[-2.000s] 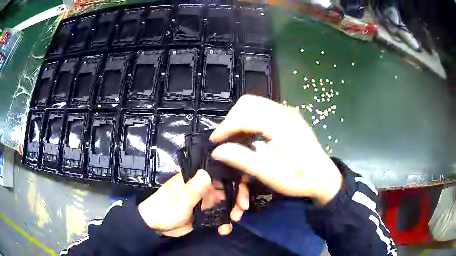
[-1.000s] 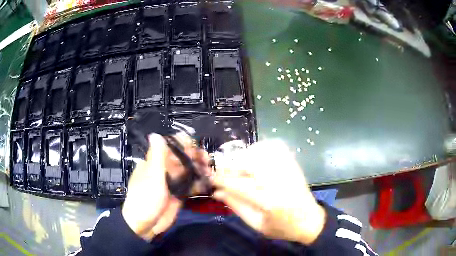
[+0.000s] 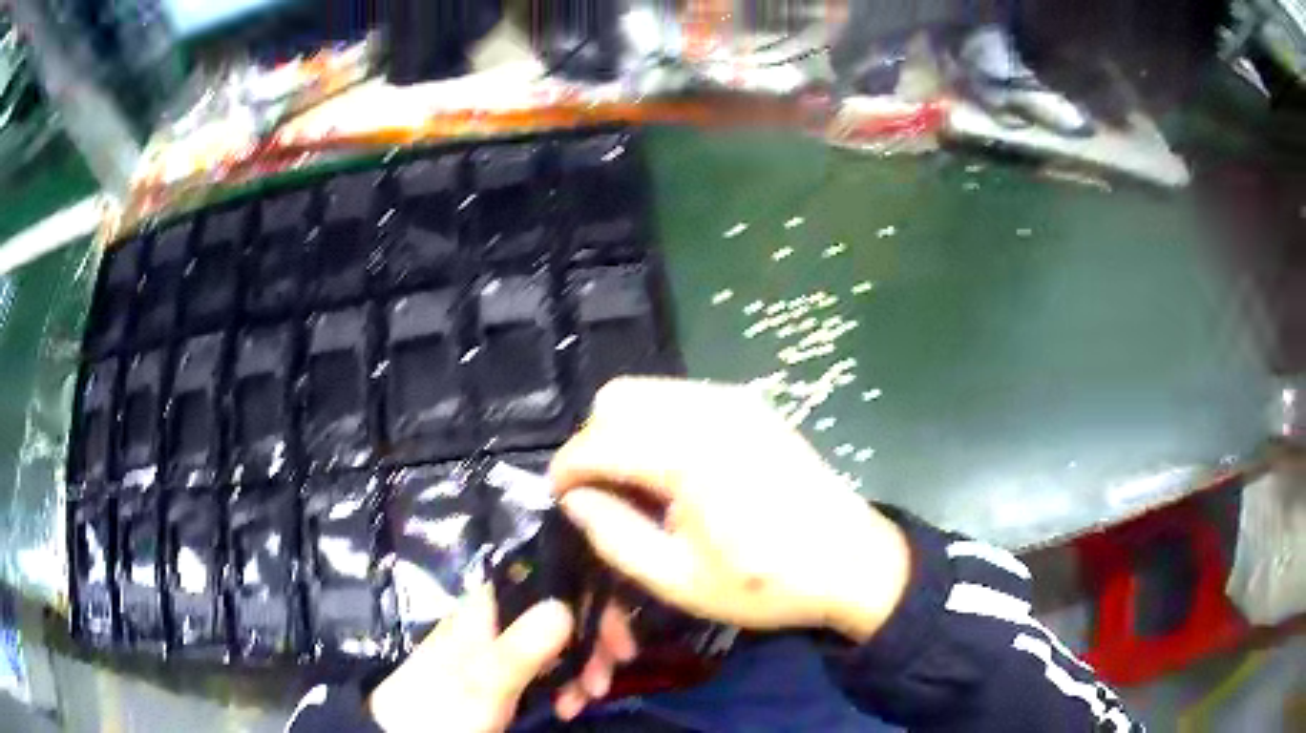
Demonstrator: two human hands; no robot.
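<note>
My left hand (image 3: 480, 666) holds black phone housings (image 3: 537, 573) upright in front of me, thumb on the near side and fingers behind; blur hides how many. A tiny orange-gold spot shows on the front one. My right hand (image 3: 702, 501) is bent over the top of the housings, thumb and fingertips together at their upper right; whether it pinches anything is hidden. The glossy black tray (image 3: 384, 351) lies left of my hands with housings in its pockets. Tiny whitish pieces (image 3: 802, 332) are scattered on the green mat right of the tray.
The green mat (image 3: 1003, 358) extends to the right. Blurred items, with red and orange among them, line the back edge (image 3: 473, 122). Wrinkled clear film lies at the tray's left. A red stool (image 3: 1167, 594) stands beyond the bench's near right edge.
The view has tilted up, showing more of the back edge. A second ago my right hand was beside the housings; now it is at their top. The housings are held more upright.
</note>
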